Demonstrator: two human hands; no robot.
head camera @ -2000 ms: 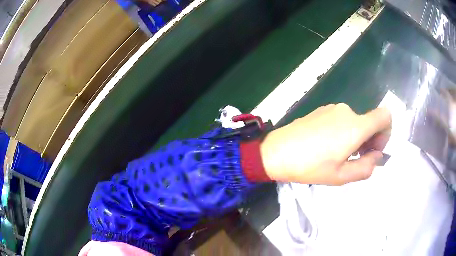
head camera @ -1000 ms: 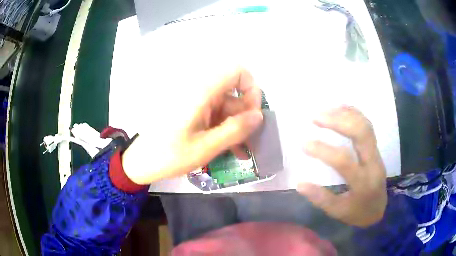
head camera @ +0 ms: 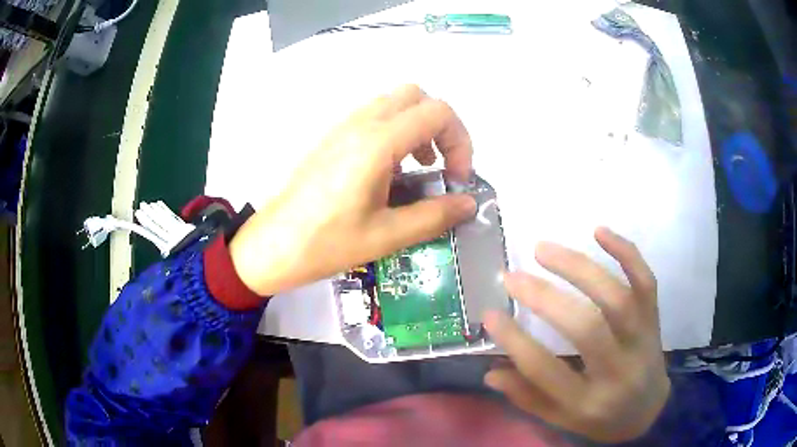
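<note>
The open white housing (head camera: 398,351) lies on white paper at the paper's near edge. A green circuit board (head camera: 419,301) sits inside it, with red wires and a white block on its left. A grey pad (head camera: 479,266) lies along the right side of the board. My left hand (head camera: 349,192) reaches over the housing, its thumb and fingertips on the upper end of the grey pad. My right hand (head camera: 585,340) is at the housing's right side, fingers spread, fingertips at the pad's lower right edge.
A green-handled screwdriver (head camera: 467,24) lies at the paper's far edge beside a grey sheet (head camera: 323,17). A crumpled clear bag (head camera: 657,96) is at the upper right. A blue ring (head camera: 750,172) is right of the paper. A white cord with plug (head camera: 105,229) lies left, by the conveyor's cream edging (head camera: 140,113).
My left hand has come back from the far side to the housing. The grey pad now lies flatter along the board's right side. My right hand has moved closer, to the pad's edge.
</note>
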